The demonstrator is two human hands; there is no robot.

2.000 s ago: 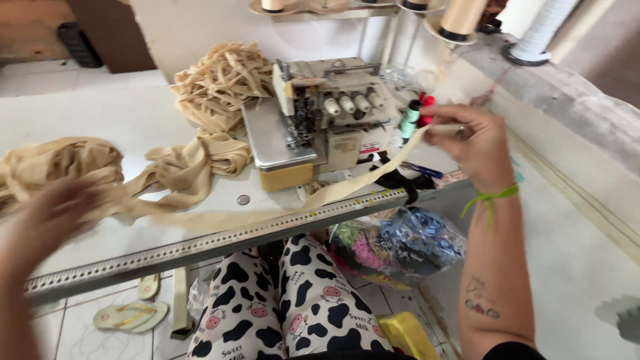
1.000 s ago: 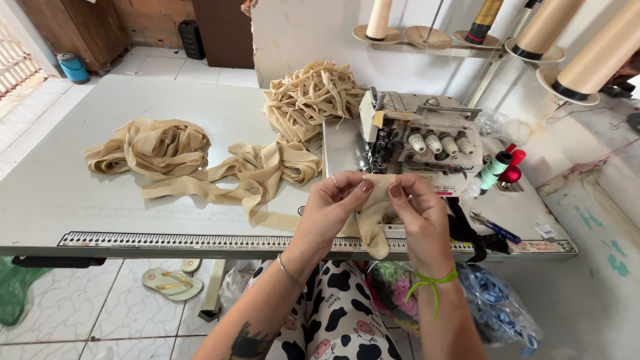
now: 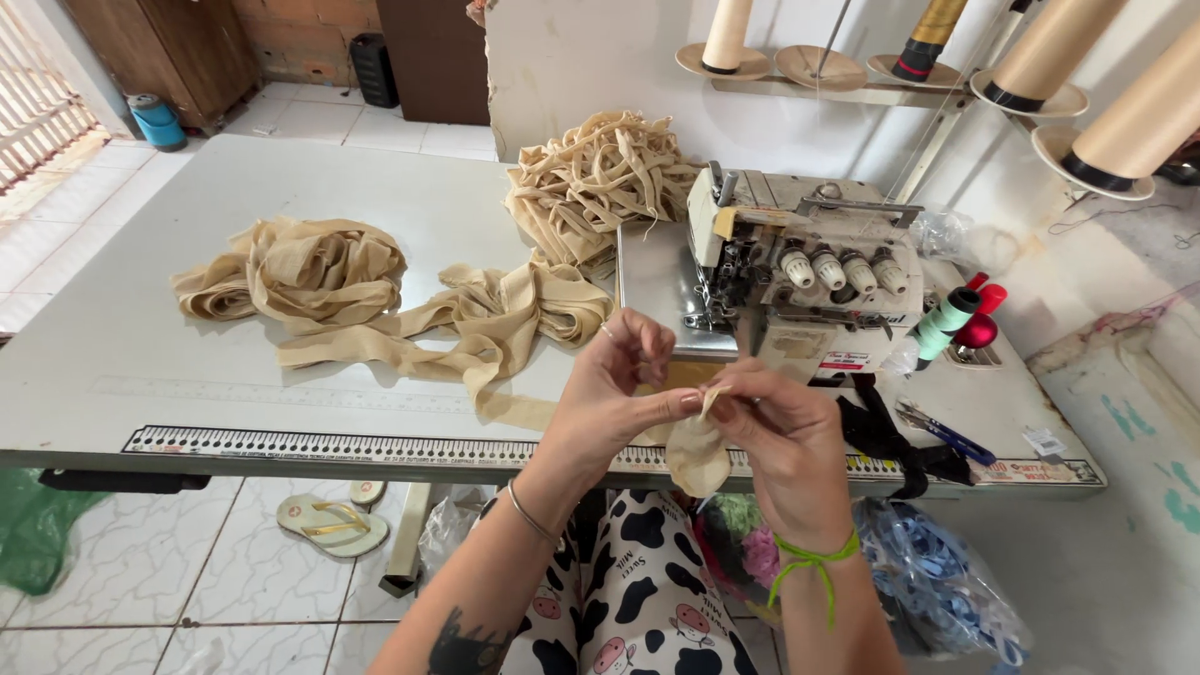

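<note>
A beige fabric strip (image 3: pixel 698 455) is pinched at its end between my left hand (image 3: pixel 623 394) and my right hand (image 3: pixel 783 431), above the table's front edge. A short fold of it hangs below my fingertips. The strip runs left behind my left hand to a loose pile of beige strip (image 3: pixel 525 309). A rolled beige bundle (image 3: pixel 323 272) lies farther left, and a heap of narrow beige strips (image 3: pixel 600 183) is behind. The overlock sewing machine (image 3: pixel 816 262) stands just beyond my right hand.
A printed measuring tape (image 3: pixel 328 444) runs along the table's front edge. Thread snips (image 3: pixel 947 434), black fabric (image 3: pixel 877 427) and a mint thread spool (image 3: pixel 947 323) are on the right. Large thread cones (image 3: pixel 1059 52) stand on a rack above. A plastic bag of blue strips (image 3: pixel 937 572) lies below.
Two seconds ago my hands were wide apart with the strip stretched between them; they have come together at its end. Since one second ago my left hand's fingers have partly lifted from the cloth.
</note>
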